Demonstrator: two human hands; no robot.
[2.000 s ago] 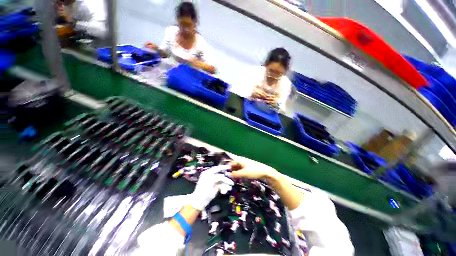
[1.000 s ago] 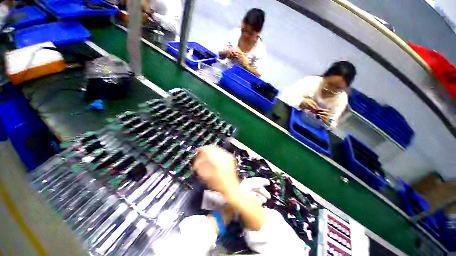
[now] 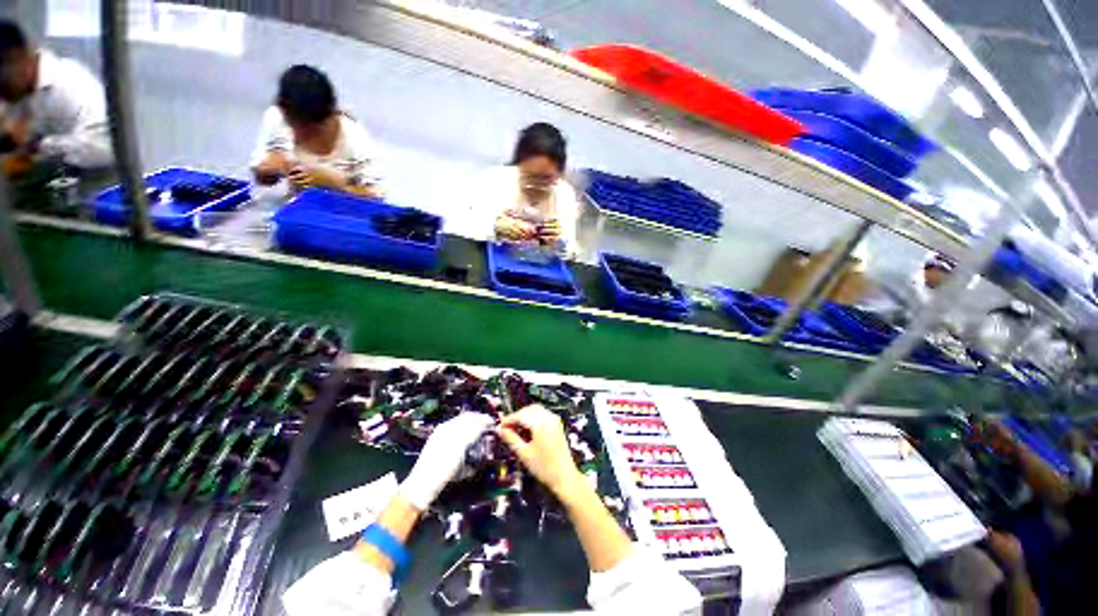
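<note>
My left hand, in a white glove with a blue band at the wrist, is at the middle of the heap. My bare right hand is beside it, and the fingertips of both meet over the heap. They seem to be on a small dark unit, but it is too small and hidden to tell its shape. The heap of circuit board assemblies has black parts, wires and pale ends, and lies behind, under and in front of my hands. The clear blister tray at the left holds rows of black and green units; its front slots show bare ribs.
A paper slip lies between tray and heap. A sticker sheet lies right of the heap. A green conveyor runs behind, with blue bins and seated people across it. White trays and a neighbour's arms are at the right.
The camera view has swung right. My right hand has moved from over the tray's edge back to the heap, and its fingertips now meet my left hand's.
</note>
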